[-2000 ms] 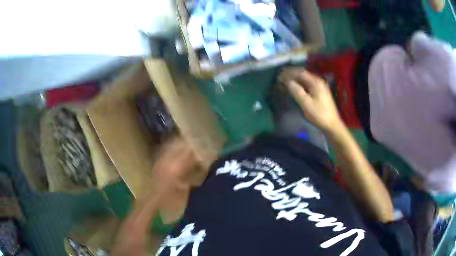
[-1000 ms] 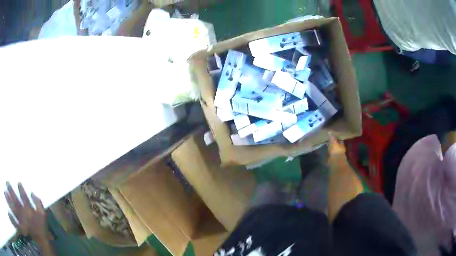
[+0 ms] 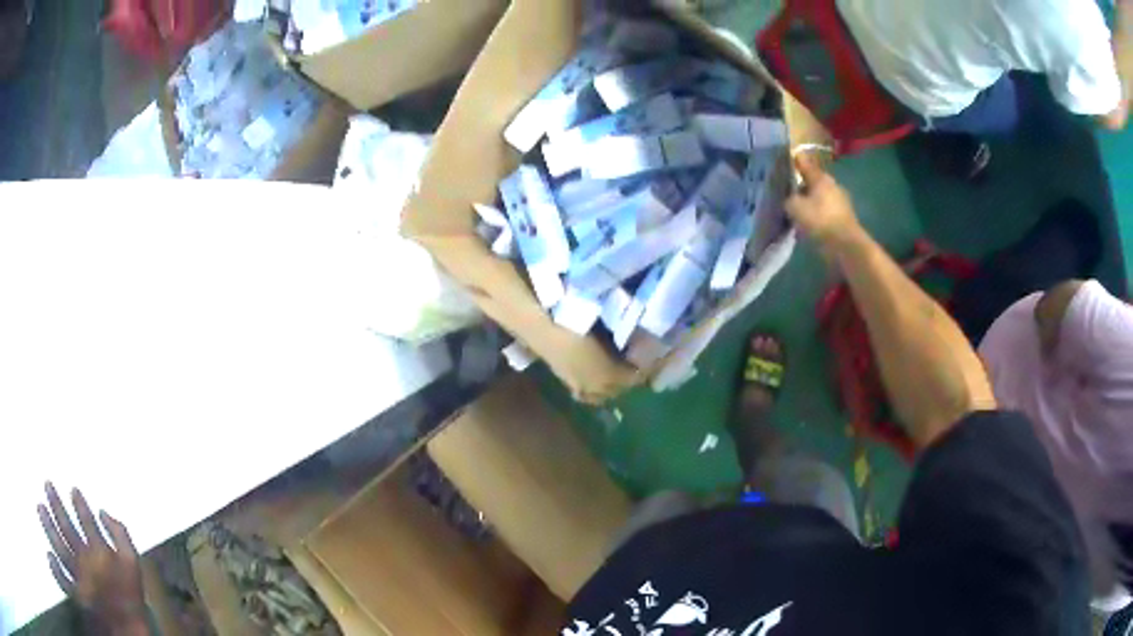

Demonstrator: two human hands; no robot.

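Observation:
An open brown carton (image 3: 478, 230) stands at the upper middle, heaped with long white and light-blue retail boxes (image 3: 640, 218). Its walls bulge and its near corner points towards me. My right hand (image 3: 820, 205) grips the carton's right edge, with the arm stretched out. My left hand (image 3: 93, 547) is at the lower left with fingers spread, at the edge of a large white board (image 3: 211, 360). It holds nothing; whether it presses on the board is hard to tell.
A crumpled whitish bag (image 3: 398, 249) lies between board and carton. More cartons of boxes (image 3: 255, 106) stand upper left. An open carton (image 3: 534, 485) and grey-brown parts (image 3: 267, 584) are below the board. Red stools (image 3: 839, 75) and seated people (image 3: 1056, 398) are at right. My sandalled foot (image 3: 760, 370) is on green floor.
The carton of boxes has turned and shifted up and left in view. My right hand has moved from its near corner up to its right side. My left hand stays by the board's edge.

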